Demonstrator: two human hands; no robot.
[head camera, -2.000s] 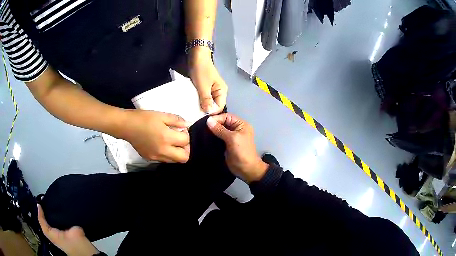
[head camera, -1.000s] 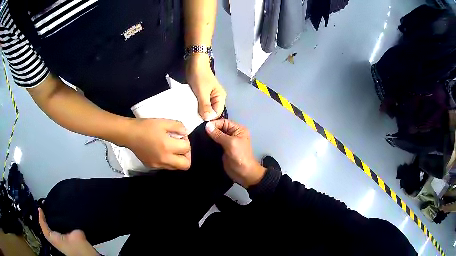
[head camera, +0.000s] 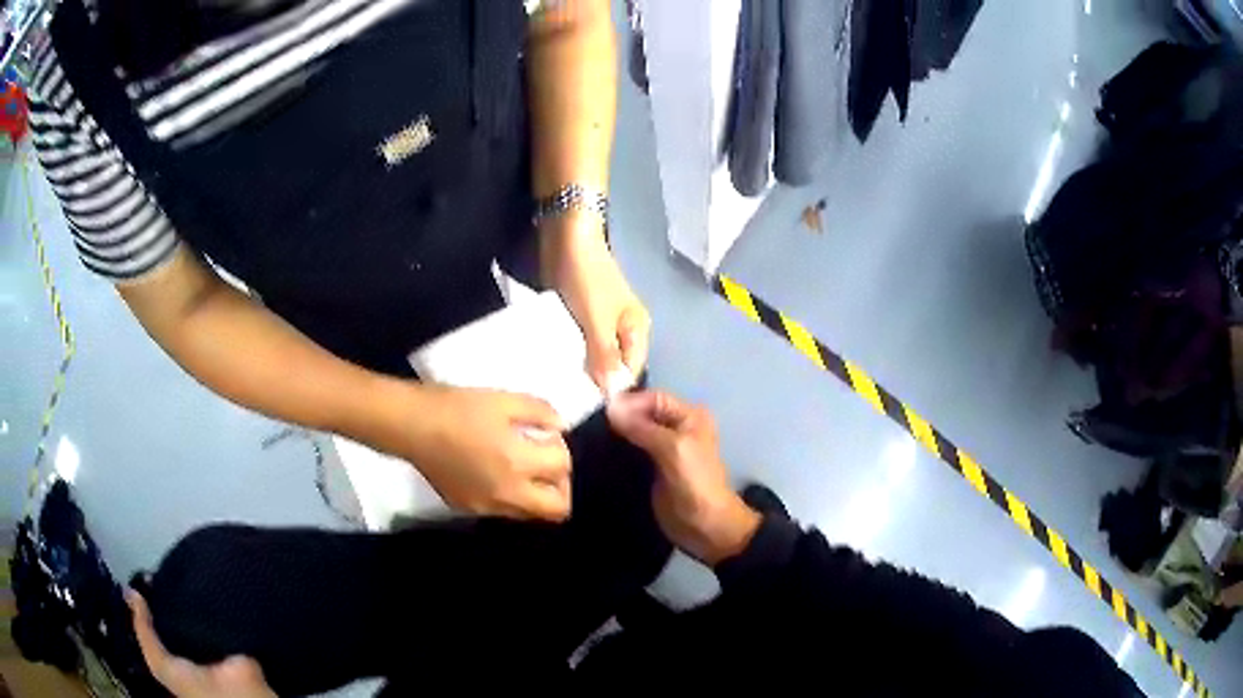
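Observation:
A long black garment piece (head camera: 409, 586) stretches across the front of me. My right hand (head camera: 688, 471) pinches its upper right end between thumb and fingertips. My left hand (head camera: 205, 668), cut off by the bottom edge at lower left, holds its far left end. A co-worker's two hands meet the cloth: one hand (head camera: 607, 327) touches my right fingertips, the other (head camera: 498, 450) is closed at the edge of a white piece (head camera: 511, 352). The white piece lies just above the black cloth. Where the fingertips meet, the cloth edge is hidden.
The co-worker (head camera: 341, 205) in striped top and dark pinafore stands close in front. A white stand (head camera: 686, 137) with hanging grey pieces (head camera: 777, 109) is beyond. Yellow-black tape (head camera: 941, 457) crosses the floor. A dark garment pile (head camera: 1145, 286) is at right, another dark heap (head camera: 68, 586) at lower left.
The whole view has shifted, so the hands, stand and tape sit lower and slightly further right. My hands keep their holds on the black piece, and the co-worker's hands stay beside my right hand.

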